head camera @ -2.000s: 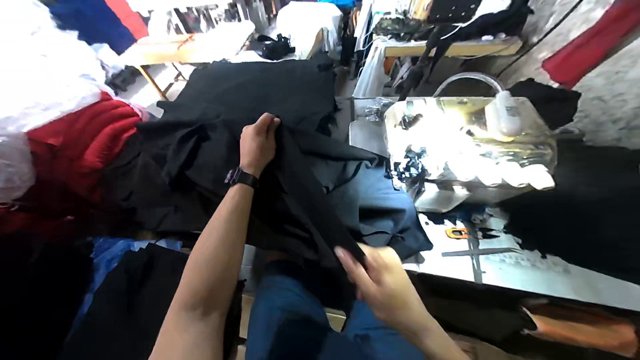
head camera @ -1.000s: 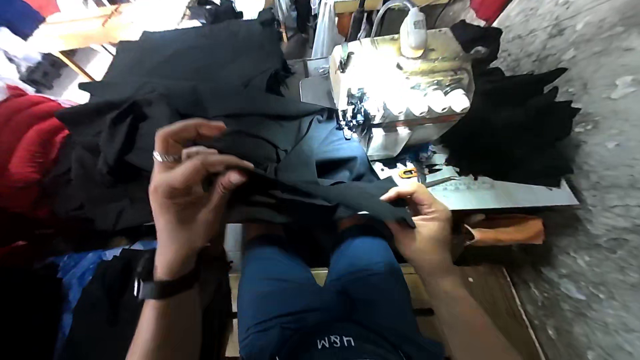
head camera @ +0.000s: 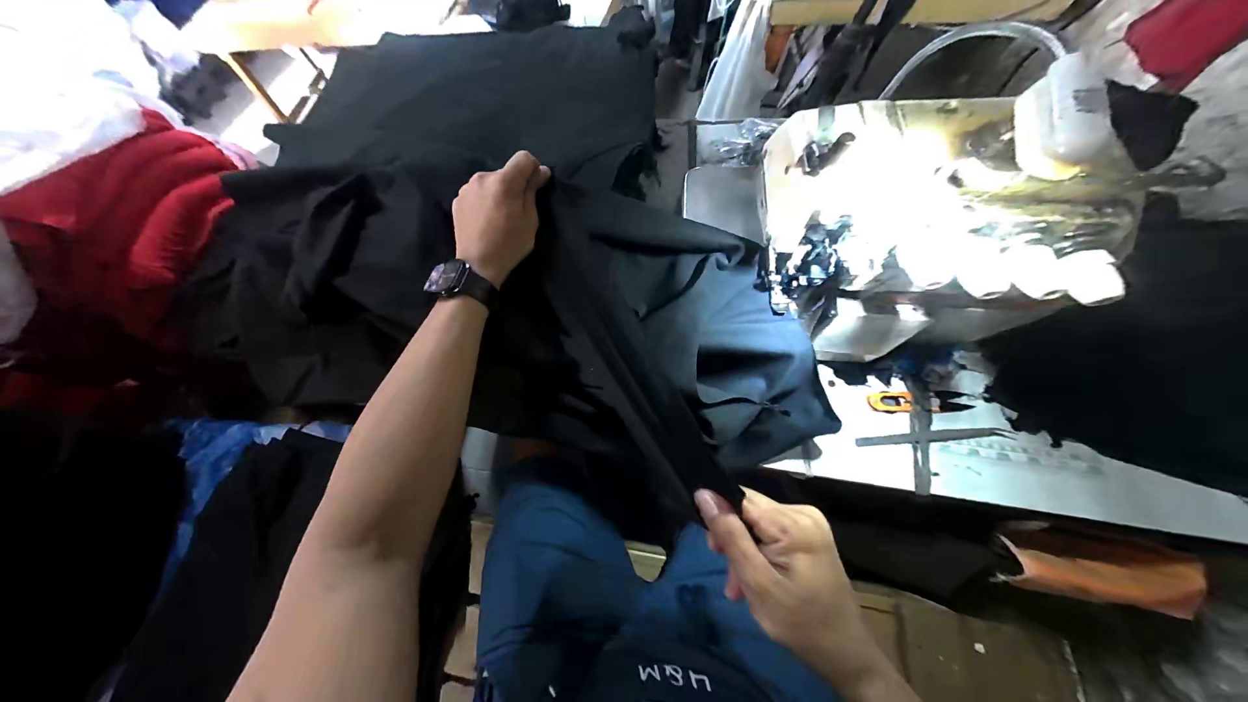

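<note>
A folded strip of black fabric (head camera: 629, 366) runs taut and slanting between my two hands. My left hand (head camera: 499, 216), with a black watch on its wrist, grips the strip's far end over the dark cloth pile. Near my knees, my right hand (head camera: 775, 556) pinches the near end between thumb and fingers. Dark grey fabric (head camera: 751, 356) lies just right of the strip, reaching the front of a brightly lit sewing machine (head camera: 955, 205). More black cloth (head camera: 478, 97) is spread beyond my left hand.
Orange-handled thread snips (head camera: 892, 402) lie on the white table (head camera: 1033, 478) in front of the machine. Black fabric pieces (head camera: 1141, 361) are stacked at the right. Red cloth (head camera: 127, 263) is heaped at the left. An orange item (head camera: 1107, 570) sits below the table's edge.
One second ago both hands held black fabric close above my lap. My left hand is now farther forward, and the strip is stretched out. The view has shifted.
</note>
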